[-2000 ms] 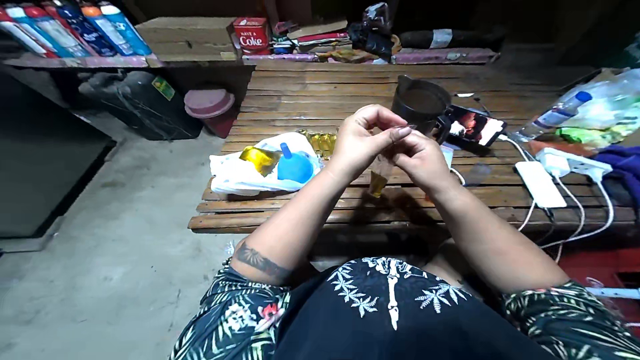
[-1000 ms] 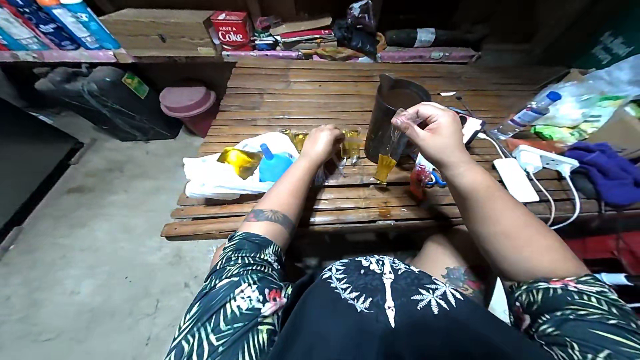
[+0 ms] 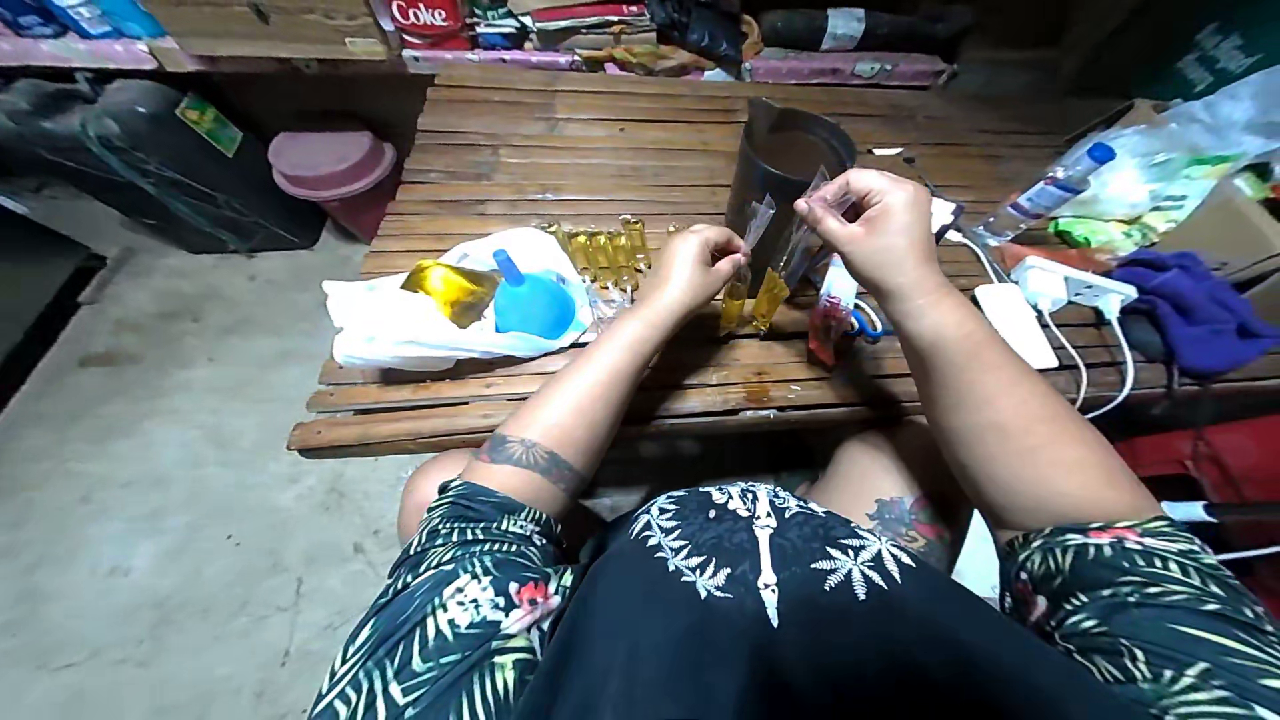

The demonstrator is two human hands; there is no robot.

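My left hand (image 3: 700,265) pinches a small clear plastic bag (image 3: 734,305) with yellow liquid in its bottom. Beside it, my right hand (image 3: 872,222) grips the top of another such bag (image 3: 769,298), its yellow liquid hanging low and tilted. Several filled bags of yellow liquid (image 3: 608,250) lie in a row left of my left hand. A blue plastic funnel (image 3: 535,305) and a golden-yellow pouch or bag (image 3: 450,290) rest on a white plastic bag (image 3: 400,335). Behind my hands stands a dark pitcher (image 3: 755,160). A red and clear packet (image 3: 828,325) sits by blue-handled scissors (image 3: 868,320).
The slatted wooden table (image 3: 560,115) has its near edge before my knees. To the right are a plastic bottle (image 3: 1045,195), a white power strip (image 3: 1085,285), a white power bank (image 3: 1015,325), cables and a purple cloth (image 3: 1200,310). A pink bin (image 3: 333,175) stands left.
My left hand has moved from the row of filled bags to beside my right hand and now holds a bag. My right hand still holds its bag.
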